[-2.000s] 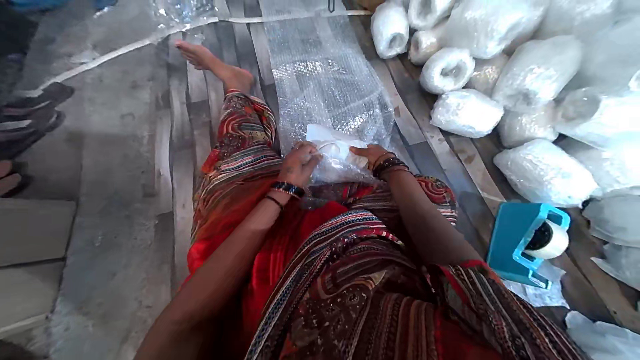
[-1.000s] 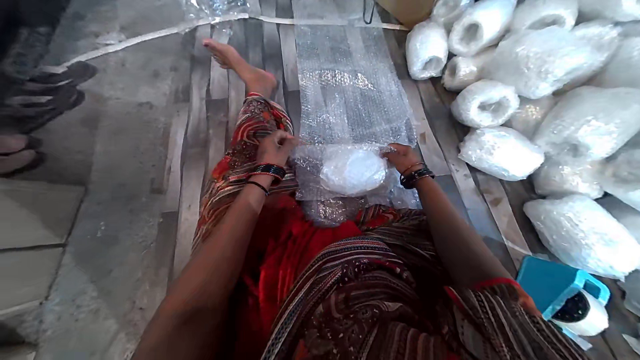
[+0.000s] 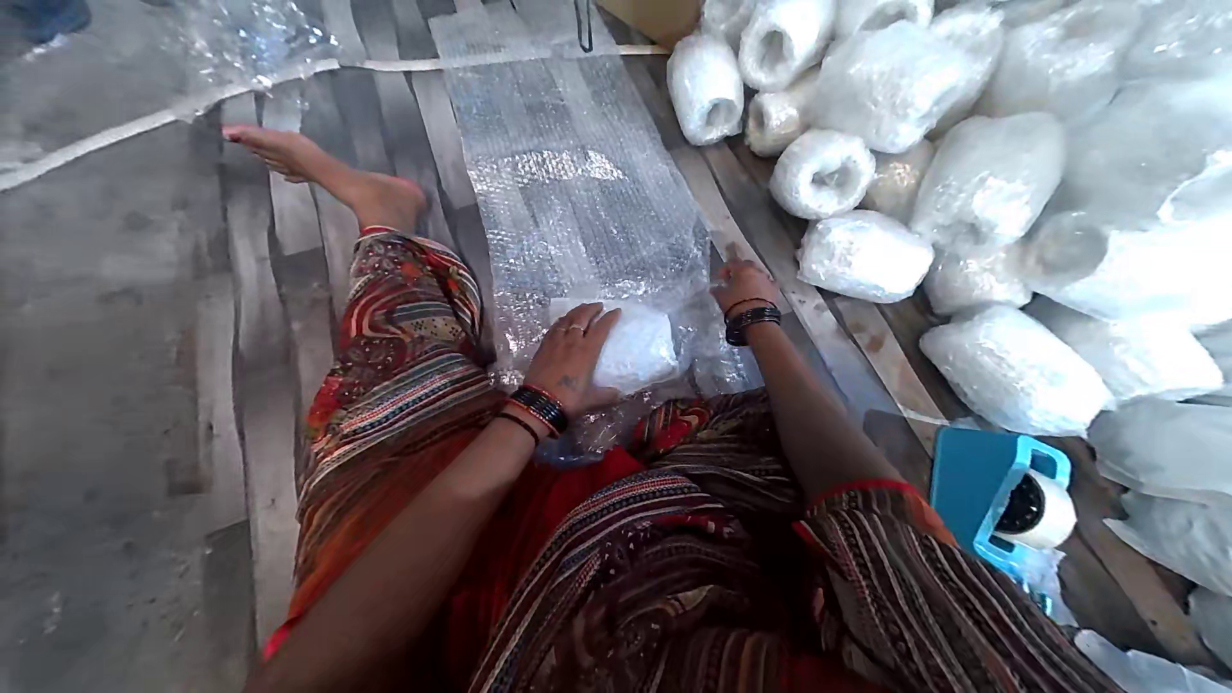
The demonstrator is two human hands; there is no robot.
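Observation:
A white wrapped bundle [image 3: 637,348] lies on the near end of a long sheet of clear bubble wrap [image 3: 577,207], close to my lap. My left hand [image 3: 575,358] rests against the bundle's left side, fingers slightly spread over its edge. At the right edge of the sheet is my right hand [image 3: 746,286], apart from the bundle. Its fingertips are near the film, and whether they pinch it cannot be made out. What is inside the bundle is hidden.
Many bubble-wrapped bundles [image 3: 864,256] are heaped on the right. A blue tape dispenser [image 3: 977,481] with a roll of tape [image 3: 1044,515] stands at my lower right. Crumpled clear film [image 3: 252,43] lies at the upper left, and a cardboard box [image 3: 654,17] at the top.
Two seconds ago both hands were together at the bundle; one second ago they were at its two sides. Now the left hand is against the bundle and the right hand has moved off to the right.

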